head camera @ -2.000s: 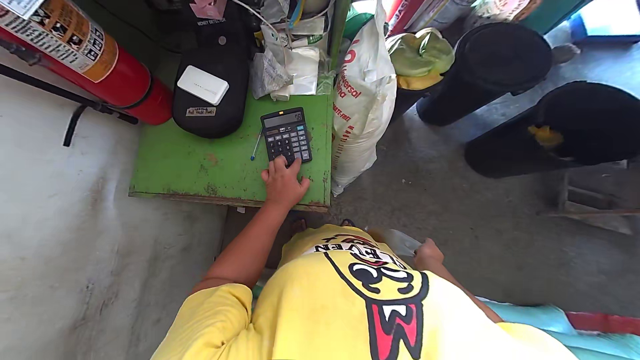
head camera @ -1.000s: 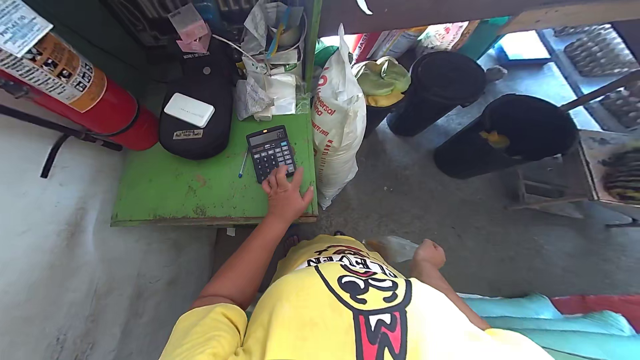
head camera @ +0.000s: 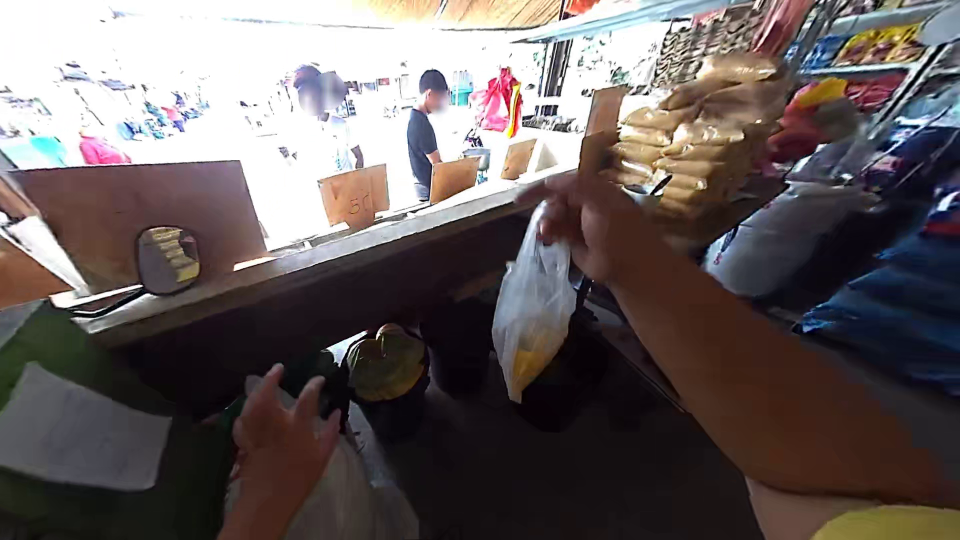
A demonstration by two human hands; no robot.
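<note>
From my raised right hand [head camera: 581, 225] hangs a translucent plastic bag [head camera: 534, 315], gripped by its top, with something yellow in its bottom. My left hand [head camera: 281, 435] is low at the left with its fingers apart and nothing in it, over a whitish sack [head camera: 345, 495]. Just right of it stands a dark container with a green and yellow cover [head camera: 386, 364]. The calculator does not show in this view.
A wooden ledge [head camera: 360, 251] crosses ahead, with cardboard signs [head camera: 356, 195] and a round-cornered mirror [head camera: 169, 260]. Packed brown bags [head camera: 697, 142] are stacked at the right, above a white sack [head camera: 787, 232]. A person in a dark shirt [head camera: 422, 146] stands outside.
The view has swung up toward the ledge and the street. My left hand has left the calculator. My right hand, earlier low beside my shirt, is now raised with the bag.
</note>
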